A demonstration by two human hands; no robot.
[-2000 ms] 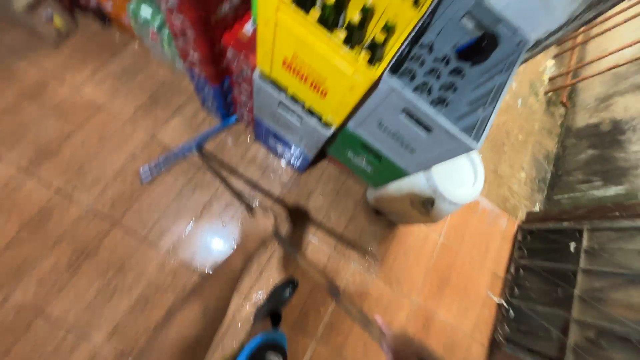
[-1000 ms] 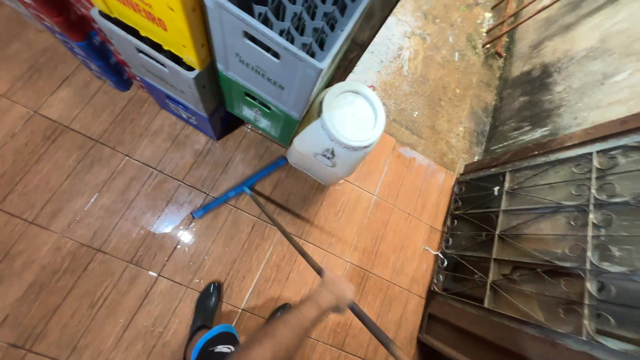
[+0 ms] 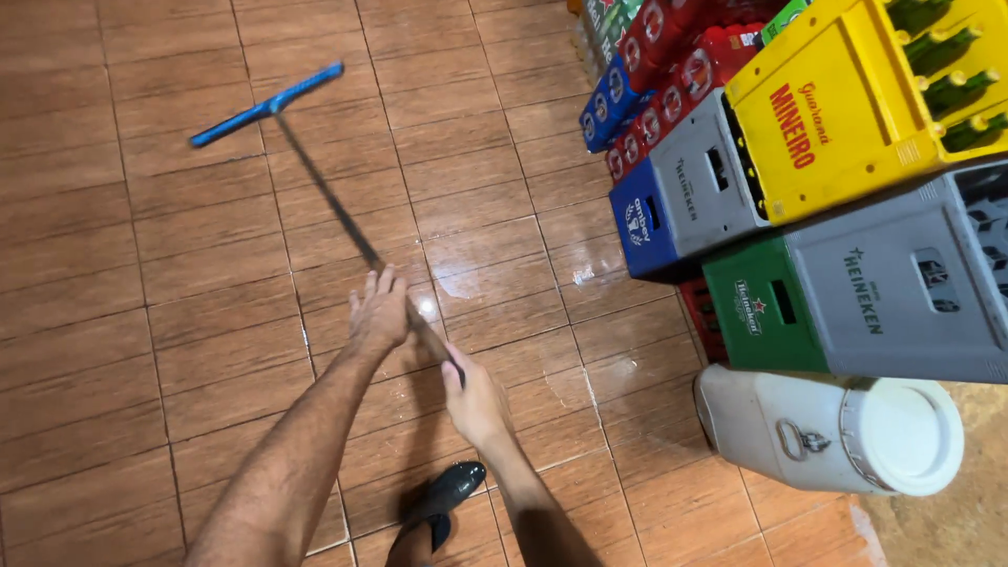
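Observation:
A floor squeegee with a blue head (image 3: pixel 268 106) and a long dark handle (image 3: pixel 331 197) reaches across the wood-look tile floor (image 3: pixel 197 346), its head at the upper left. My right hand (image 3: pixel 476 398) is closed round the top end of the handle, with the thumb along it. My left hand (image 3: pixel 380 311) lies lower down against the handle, its fingers fairly straight; whether they wrap round it cannot be told. Wet, shiny patches of floor show beside the hands. My foot in a black shoe (image 3: pixel 453 492) stands just below them.
Stacked crates stand at the right: yellow (image 3: pixel 835 110) with green bottles, grey (image 3: pixel 898 283), green (image 3: pixel 764 307) and blue (image 3: pixel 642 220). Red drink packs (image 3: pixel 669 94) are behind them. A white lidded drum (image 3: pixel 787 433) stands at the lower right, beside a rough floor edge (image 3: pixel 929 520).
The view has swung left. The squeegee head, by the white drum one second ago, is now well away from it across the tiles. Both hands now show at the handle.

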